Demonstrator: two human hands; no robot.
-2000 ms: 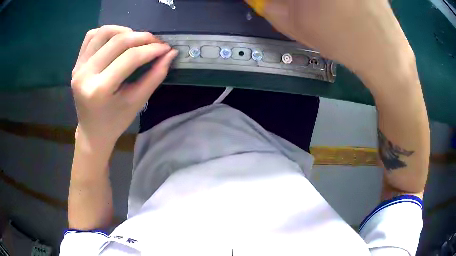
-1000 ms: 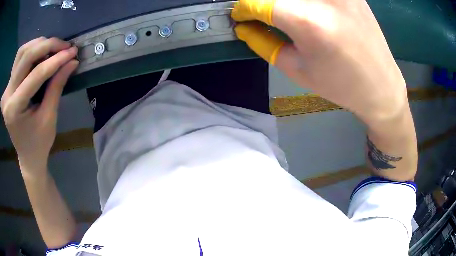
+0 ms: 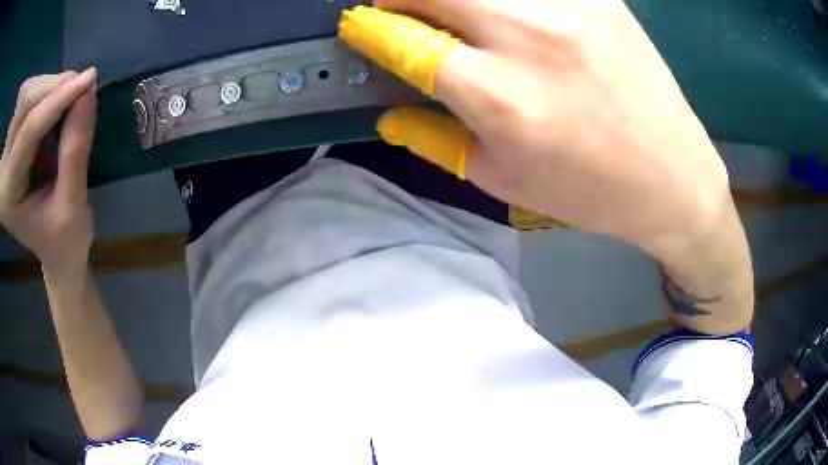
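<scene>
A silver-grey metal strip plate lies along the bench's near edge, its patterned left end in view and its right part hidden under my right hand. Several small round inserts sit in its recesses, around a dark centre hole. My right hand, with yellow finger cots, is over the plate with index finger and thumb apart; whether it touches the plate or holds something cannot be told. My left hand is bare, left of the plate and not touching it, fingertips close together; whether something small is between them cannot be told.
A dark grey work mat lies behind the plate, with a shiny scrap at its far left. The green bench top extends to the right. Below the bench edge are my clothed body and a grey floor with yellow lines.
My left hand has come off the plate's left end, now visible. My right hand has moved left over the plate and covers its right part.
</scene>
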